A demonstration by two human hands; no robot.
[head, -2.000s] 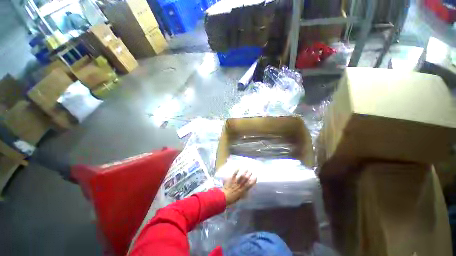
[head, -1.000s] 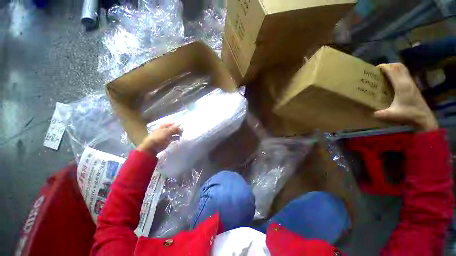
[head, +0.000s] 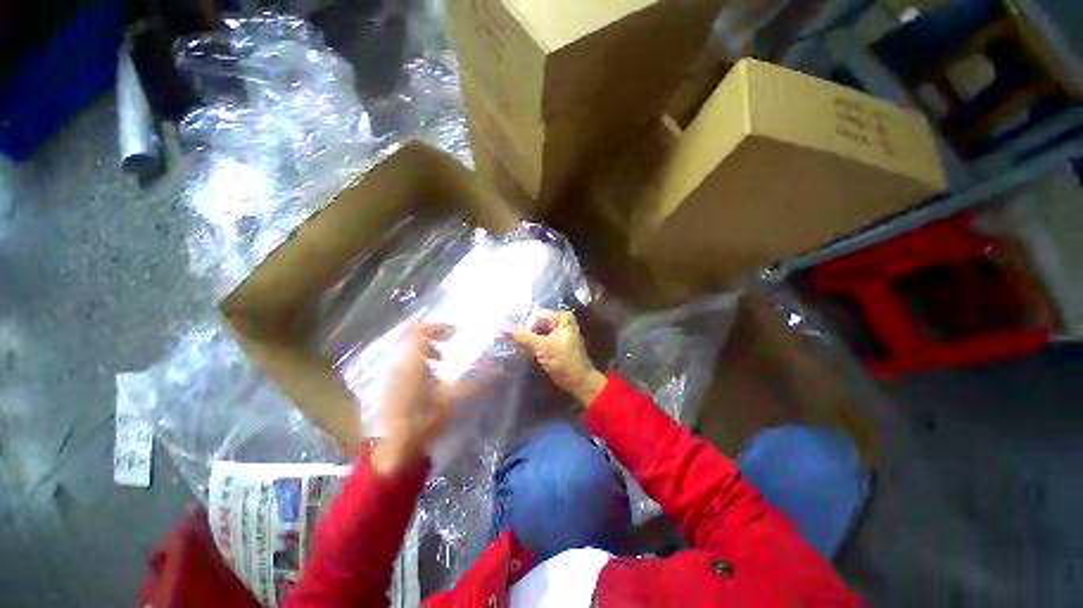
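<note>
A whitish, glossy stack of flat clear bags [head: 505, 279] lies across an open brown shipping carton [head: 279, 285] in front of my knees. My left hand [head: 410, 386] is over the near left part of the stack, blurred; whether it grips a bag cannot be told. My right hand [head: 556, 347] is at the stack's near right part, its thumb and fingertips pinching the film of a bag. A closed brown product carton [head: 796, 178] with print on its side rests tilted to the right of the stack, touched by neither hand.
Large brown cartons [head: 564, 71] stand behind. Crumpled clear film [head: 255, 131] is heaped at the upper left. Printed newspaper [head: 267, 523] lies by my left leg. A red plastic stool [head: 938, 291] is at the right, beside a metal bench leg [head: 891, 226].
My right hand has let go of the product carton and moved left to the bag stack. My left hand has moved slightly right and nearer. The view has shifted.
</note>
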